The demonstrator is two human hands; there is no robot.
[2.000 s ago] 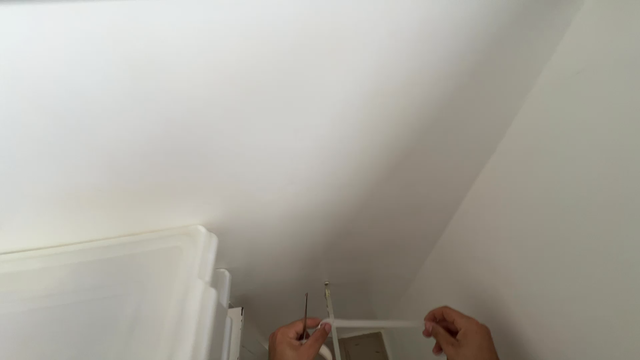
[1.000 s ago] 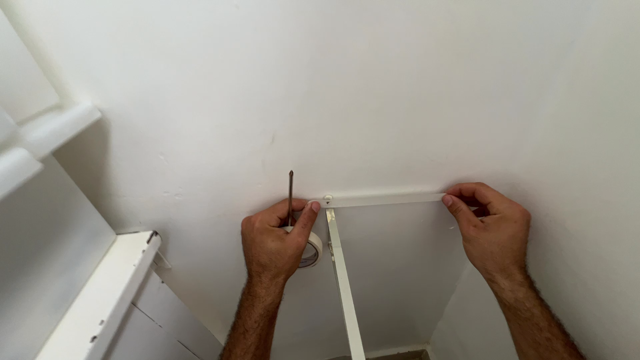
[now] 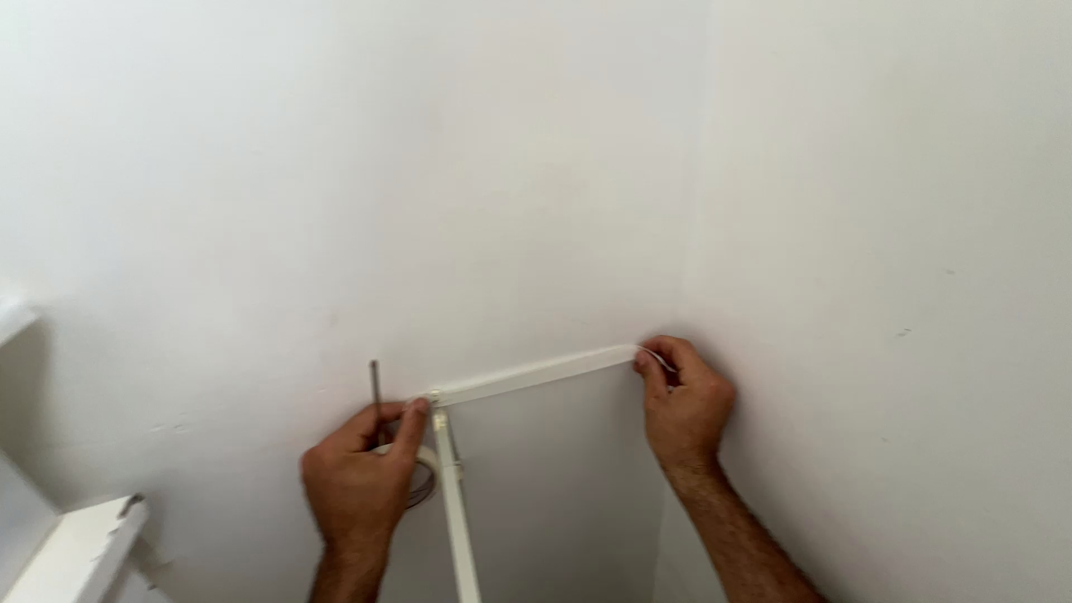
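Observation:
A strip of white tape (image 3: 536, 379) stretches between my two hands across the wall, just over the top end of a narrow white post (image 3: 456, 519). My left hand (image 3: 360, 477) pinches the strip's left end by the post top. A thin dark metal rod (image 3: 375, 389), perhaps a screwdriver shaft, sticks up from between its fingers, and a roll of tape (image 3: 429, 473) hangs behind that hand. My right hand (image 3: 687, 402) pinches the strip's right end near the wall corner, with a short tail curling between thumb and fingers.
White walls meet at a corner (image 3: 691, 251) just beyond my right hand. At the lower left stands a white panel (image 3: 84, 544) with a chipped edge. Part of another white object (image 3: 15, 320) juts in at the left edge.
The view has shifted strongly from the white bins at the left. The strip, level a second ago, now slopes up to the right, its right end near the wall corner.

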